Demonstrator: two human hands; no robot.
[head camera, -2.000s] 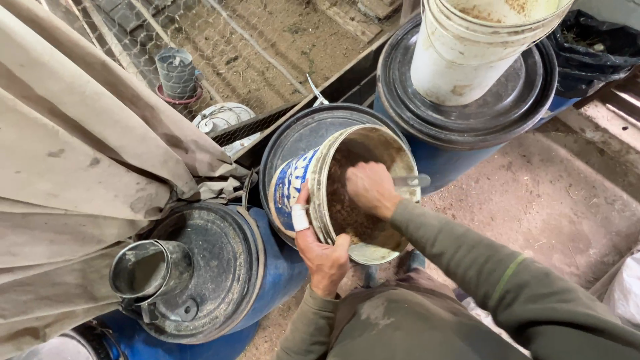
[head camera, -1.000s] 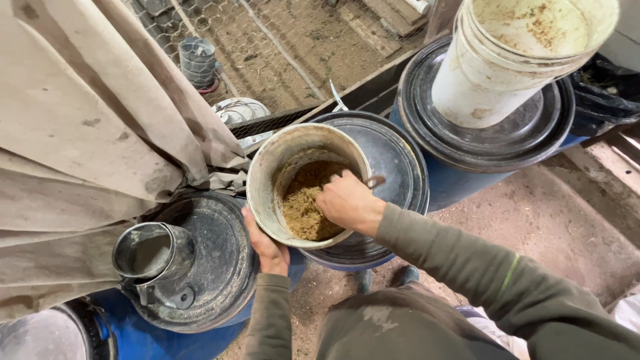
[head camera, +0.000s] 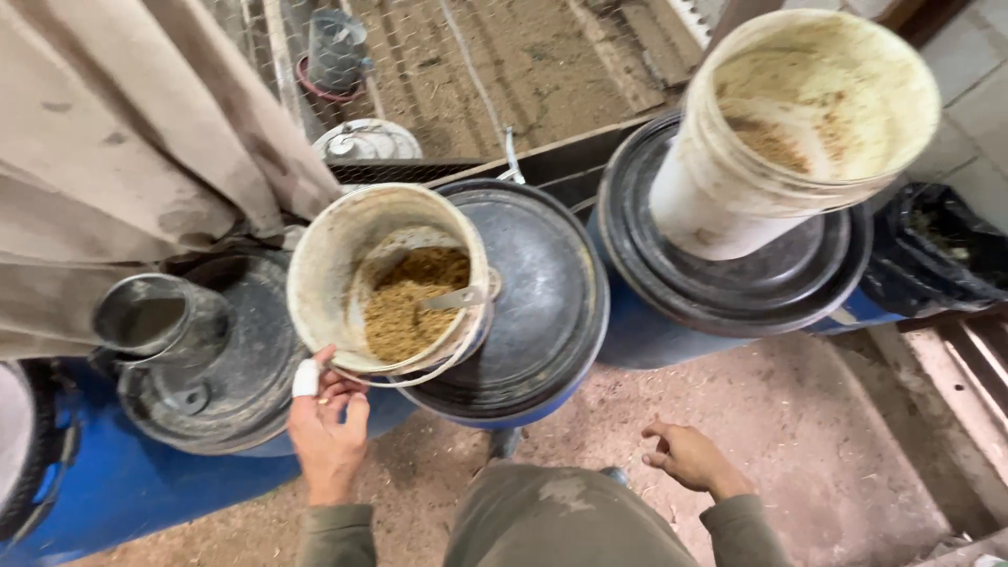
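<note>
A plastic bucket (head camera: 319, 260) stands tilted toward the left side of a black barrel lid (head camera: 543, 291), with brown, crumbly feed (head camera: 402, 315) in its bottom. The metal handle of a utensil (head camera: 453, 299) sticks out of the feed; its lower end is buried. My left hand (head camera: 331, 417), with a white bandage on one finger, touches the bucket's lower left rim beside its wire handle; whether the fingers grip it I cannot tell. My right hand (head camera: 689, 458) hangs over the floor to the right of my legs, fingers partly curled, holding nothing.
A taller white bucket (head camera: 709, 189) with feed residue stands on the right barrel's lid (head camera: 630, 236). At left, a dark metal jug (head camera: 201, 323) sits on another barrel lid (head camera: 252, 394), below a beige curtain (head camera: 118, 142). Chicken wire (head camera: 441, 71) lies behind, a black plastic bag (head camera: 906, 252) far right.
My right hand has come out of the bucket and moved down to the right, leaving the utensil in the feed. My left hand remains by the bucket's rim.
</note>
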